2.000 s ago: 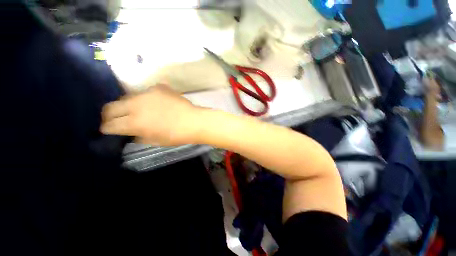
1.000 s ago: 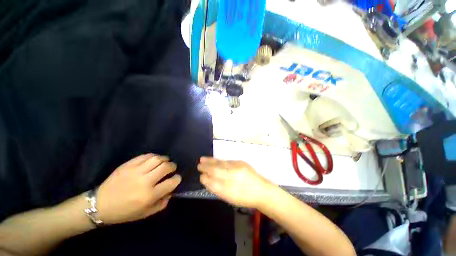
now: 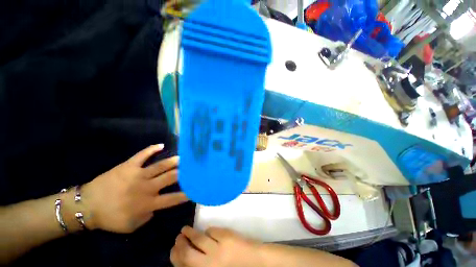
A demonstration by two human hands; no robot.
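Note:
The black garment [image 3: 78,104] covers the left side and runs to the machine. My left hand [image 3: 130,195] lies palm down on it, fingers spread, some fingertips hidden behind the blue lamp paddle [image 3: 222,104]. My right hand [image 3: 209,247] is low in the picture, fingers curled at the cloth's right edge by the table front; whether they grip it I cannot tell. The white and teal JACK sewing machine [image 3: 334,141] stands ahead. The paddle hides the needle and presser foot.
Red-handled scissors [image 3: 316,203] lie on the machine bed, blades towards the machine head. The table's front edge [image 3: 344,240] runs below them. A blue plastic bag [image 3: 355,26] is behind the machine. Dark cloth hangs at the lower right.
The view has shifted, so the lamp paddle now looms large and covers the needle area. My right hand sits lower in the picture, fingers more curled. My left hand remains on the cloth.

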